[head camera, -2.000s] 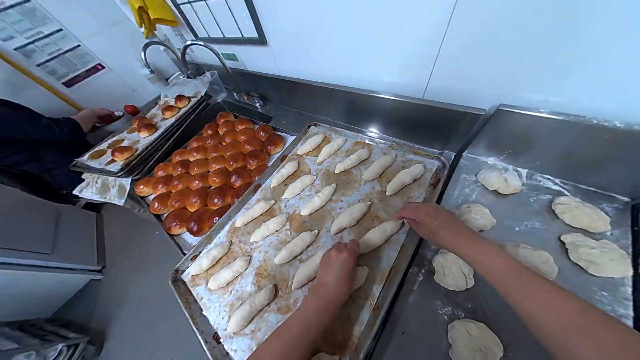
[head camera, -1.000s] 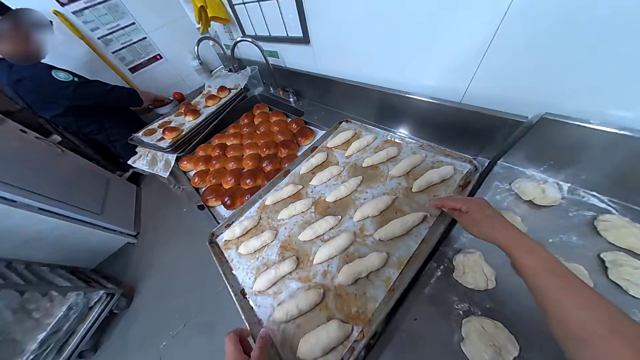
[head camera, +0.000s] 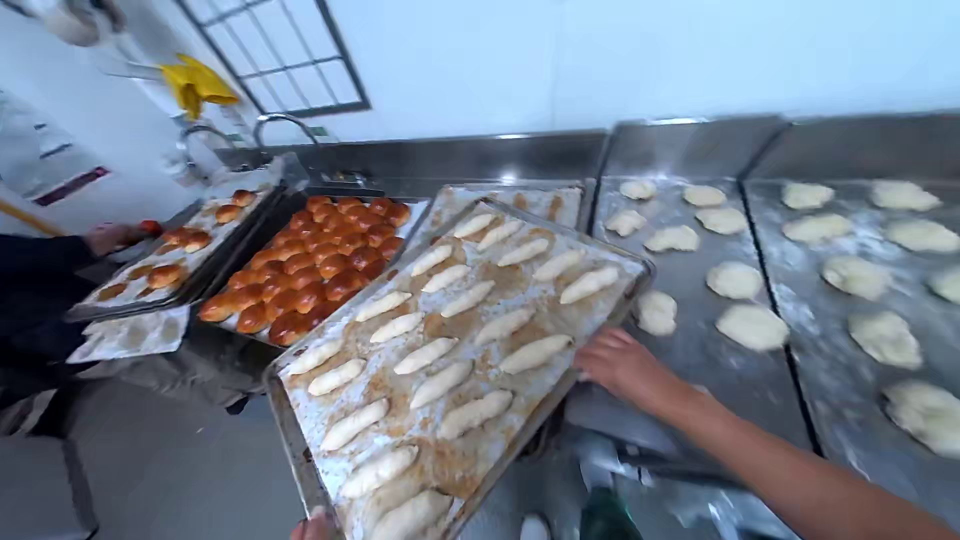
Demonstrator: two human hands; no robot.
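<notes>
My two hands hold a metal baking tray lined with stained baking paper and set with rows of raw, spindle-shaped dough pieces. At its right edge is my right hand, fingers gripping the rim. Only the fingertips of my left hand show, on the near left corner. The tray is raised and tilted in the view, partly over another paper-lined tray on the counter. Flat rounds of raw dough lie on the floured steel surface to the right.
Glossy browned buns fill a tray left of mine. Further left, more buns lie on stacked trays, where another person's hand reaches in. Curved faucets stand behind. A steel backsplash runs along the white wall.
Both hands were at the dough pieces two seconds ago; then they moved to the tray's edges. The tray has been lifted and shifted, and another lined tray now shows behind it.
</notes>
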